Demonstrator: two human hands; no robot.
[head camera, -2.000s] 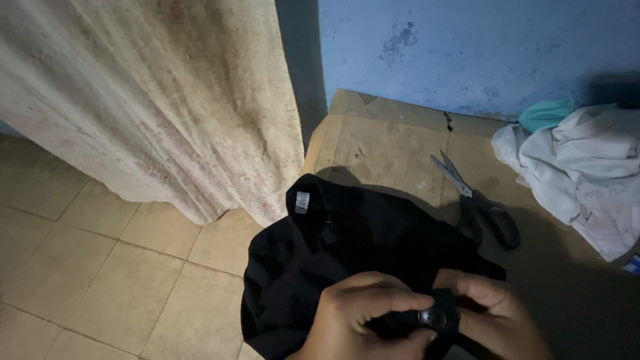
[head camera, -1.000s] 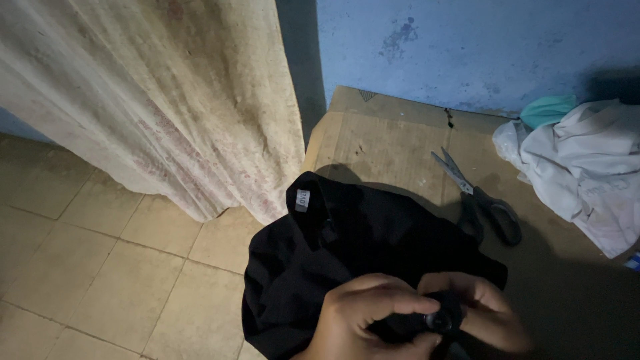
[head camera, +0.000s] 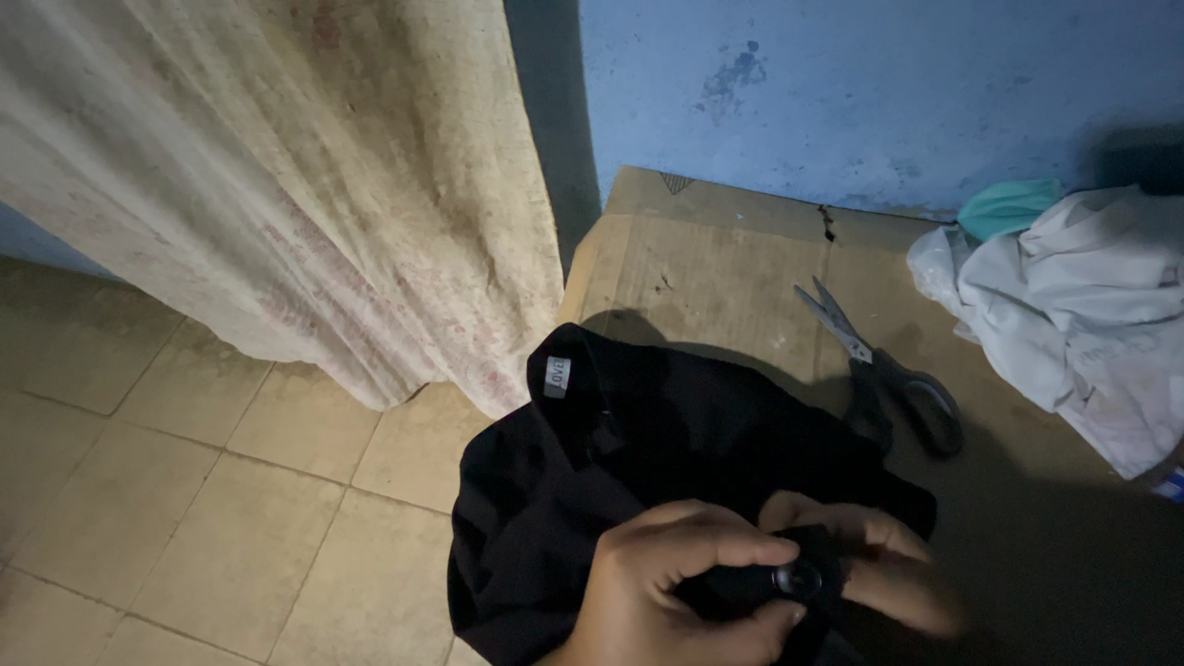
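A black collared garment (head camera: 666, 398) with a small label inside its neck lies bunched on a cardboard sheet. At the lower middle, my left hand (head camera: 684, 583) pinches the dark cloth beside a round dark button (head camera: 796, 580), thumb and forefinger on either side of it. My right hand (head camera: 879, 564), somewhat blurred, grips the same cloth just right of the button. Whether it also holds something small cannot be made out. Black-handled scissors (head camera: 860, 356) lie on the cardboard above my right hand, blades slightly apart and pointing up and left.
The cardboard (head camera: 721, 268) meets a blue wall (head camera: 832, 92). White cloth (head camera: 1082, 296) and a turquoise piece (head camera: 1008, 208) are heaped at the right. A stained pale curtain (head camera: 370, 185) hangs at the left above a tiled floor (head camera: 231, 518).
My right hand has shifted a little and its fingers sit differently around the cloth by the button. The garment's collar and the scissors have stayed in place.
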